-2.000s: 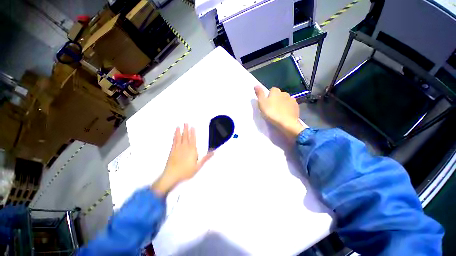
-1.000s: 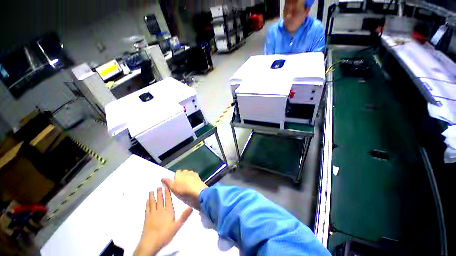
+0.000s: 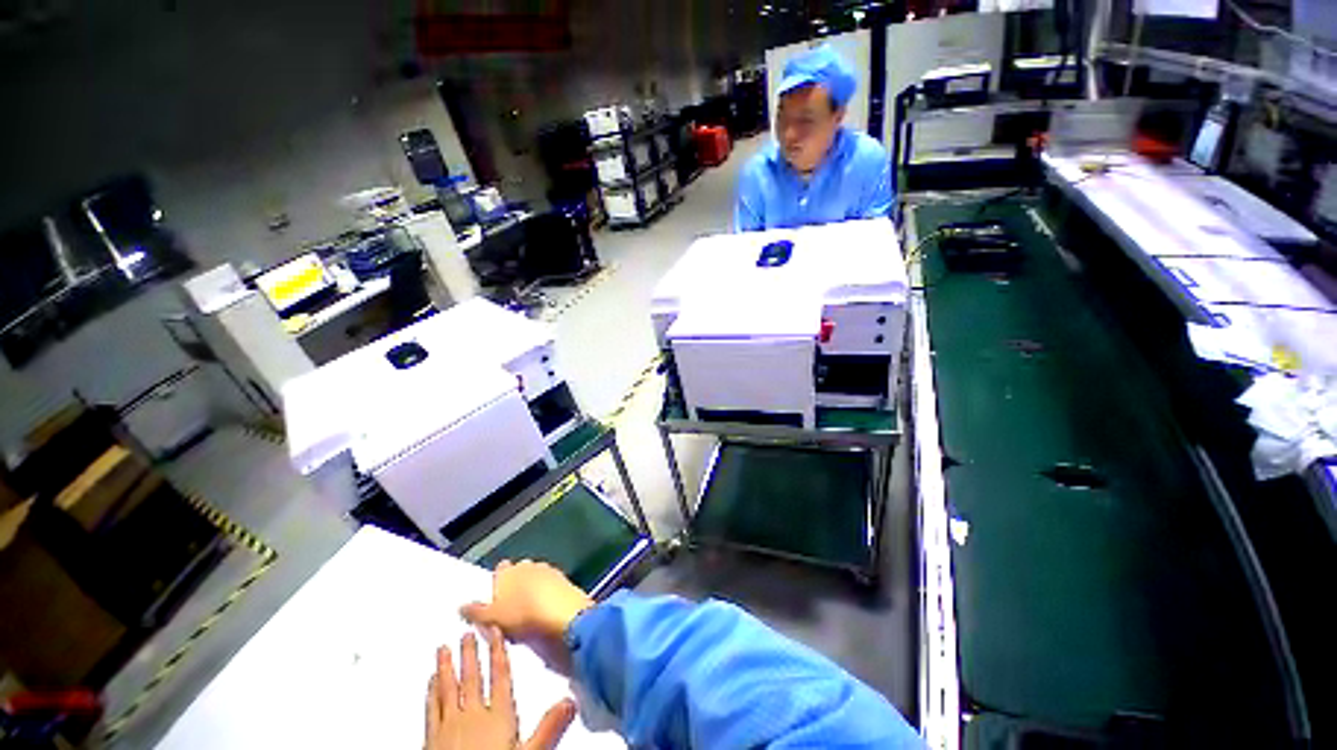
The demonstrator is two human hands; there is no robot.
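The white cabinet unit (image 3: pixel 315 659) lies at the bottom left, cut off by the lower picture edge. My left hand (image 3: pixel 477 706) rests palm down on its top with fingers spread, holding nothing; its wrist is out of the picture. My right hand (image 3: pixel 528 604) is just beyond it, at the cabinet's right edge, fingers curled and thumb side on the white top. Whether it holds anything under the curled fingers is hidden. The cabinet's oval display is not in view.
Two more white cabinets stand ahead on metal trolleys, one left (image 3: pixel 440 396) and one right (image 3: pixel 785 315). A person in blue (image 3: pixel 814 176) stands behind the right one. A green conveyor line (image 3: pixel 1056 513) runs along the right. Cartons (image 3: pixel 110 491) are at the left.
The view has tilted up from the cabinet top towards the hall. Both hands have come close together near the cabinet's right edge; the oval display has left the picture.
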